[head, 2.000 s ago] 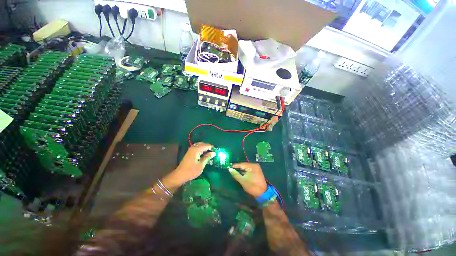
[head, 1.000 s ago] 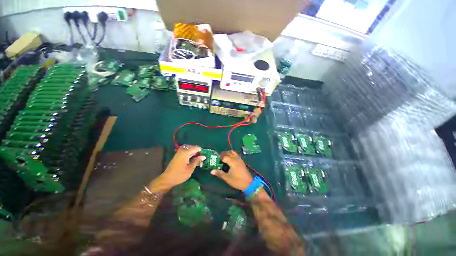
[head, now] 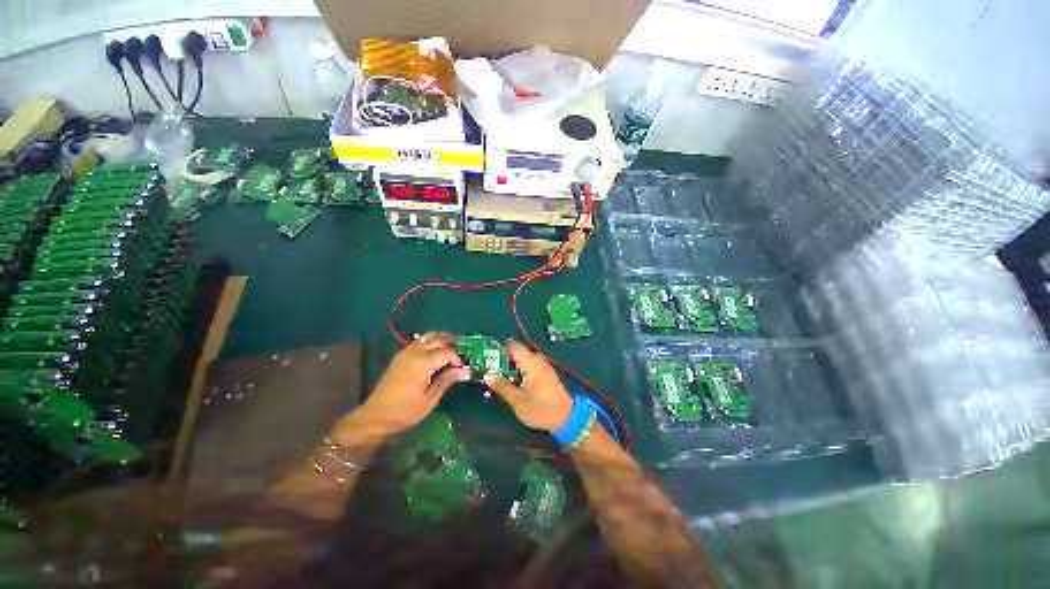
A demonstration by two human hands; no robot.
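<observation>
A small green circuit board (head: 481, 354) with a white label is held between my two hands above the dark green mat. My left hand (head: 424, 374) grips its left edge, with the red lead running up to the fingers. My right hand (head: 532, 385) grips its right edge; the thumb is at the lower edge. No light shows on the board. A red power lead (head: 443, 284) loops from the instruments. Whether a plug is on the board is hidden by the fingers.
A clear blister tray (head: 794, 376) with several boards is at right, beside stacked empty trays (head: 921, 345). Stacked panels (head: 98, 276) and a brown board (head: 271, 414) are left. A single board (head: 568, 316) lies ahead. A power supply (head: 421, 205) stands behind.
The bright light on the board has gone out. My right hand has left the thin dark tip it held and now grips the board's edge. The whole view has shifted.
</observation>
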